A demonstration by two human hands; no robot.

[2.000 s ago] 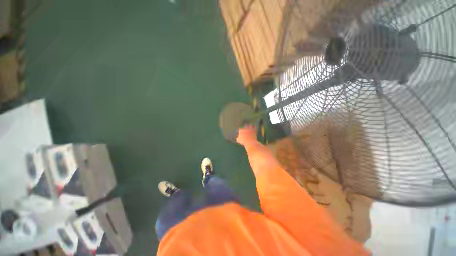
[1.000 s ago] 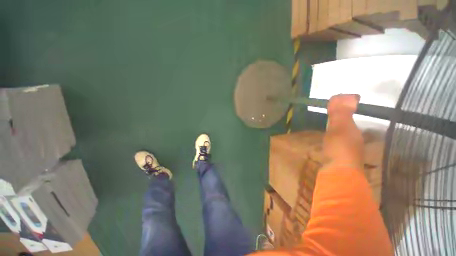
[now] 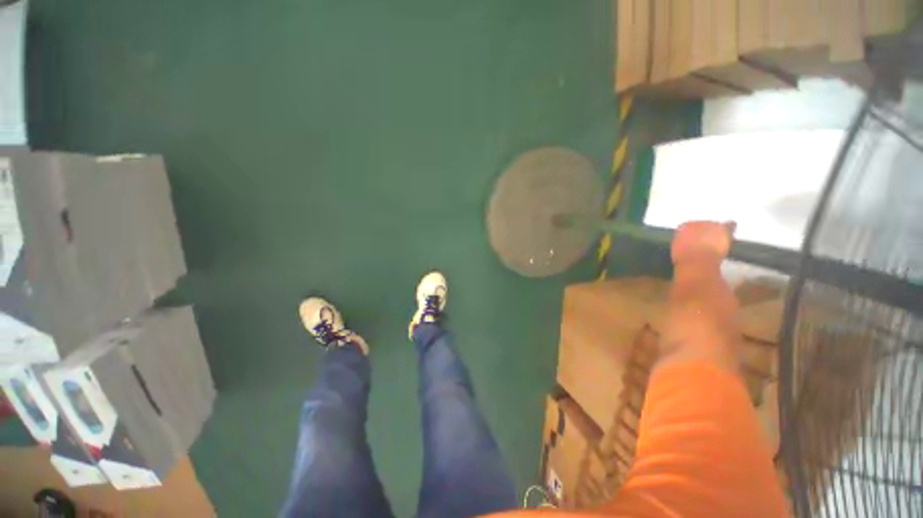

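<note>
The pedestal fan stands on the right. Its round base [image 3: 547, 212] is on the green floor and its pole [image 3: 779, 255] runs right to the wire cage [image 3: 850, 405], cut off by the right edge. My right hand [image 3: 700, 245], bare below an orange sleeve, is closed around the pole between base and cage. My left hand is not in view.
Stacked retail boxes [image 3: 127, 390] with white printed ends stand at the left. Brown cartons [image 3: 617, 324] stand below the pole, and more cartons [image 3: 749, 35] are at the top right. White sheets or boards [image 3: 749, 182] lie behind the pole. Yellow-black tape [image 3: 619, 152] marks the floor.
My right hand was lower on the pole near the base two seconds ago and now grips it farther toward the cage. The view has shifted, with the cage farther right. Little differs from one second ago.
</note>
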